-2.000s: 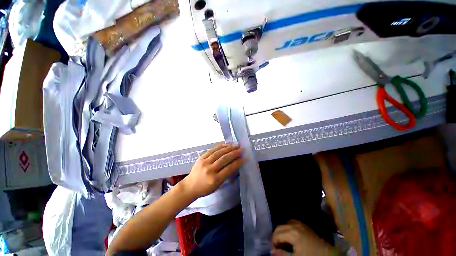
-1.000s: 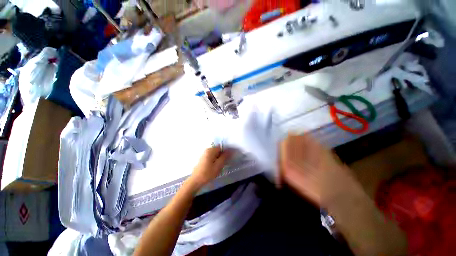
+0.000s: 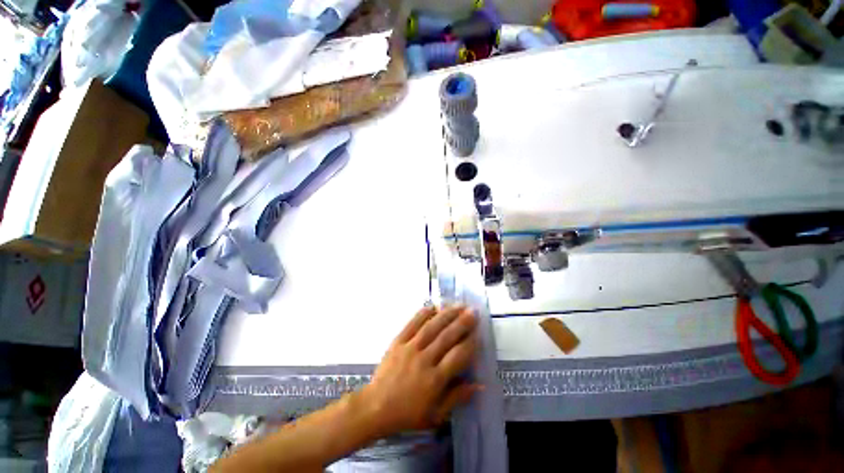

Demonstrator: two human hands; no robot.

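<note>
A long grey-blue cloth strip [image 3: 479, 430] runs from the needle area of the white sewing machine [image 3: 555, 175] down over the table's front edge. My left hand [image 3: 421, 369] lies on the strip's left side just in front of the needle area, fingers together and holding it against the table. The needle and presser foot are too washed out to make out. My right hand is out of the picture. The lower end of the strip is cut off by the bottom edge.
Grey-blue strip pile [image 3: 199, 268] at the table's left. Brown package [image 3: 315, 115] behind it. Brown tab [image 3: 559, 335] right of the strip. Scissors [image 3: 766, 337] with red-orange and green handles farther right. Measuring tape [image 3: 592, 381] along the front edge. Carton [image 3: 79, 171] far left.
The view has shifted, with more of the machine top showing. The blurred cloth between the hands now lies as a straight strip under my left hand. My right hand has left the picture.
</note>
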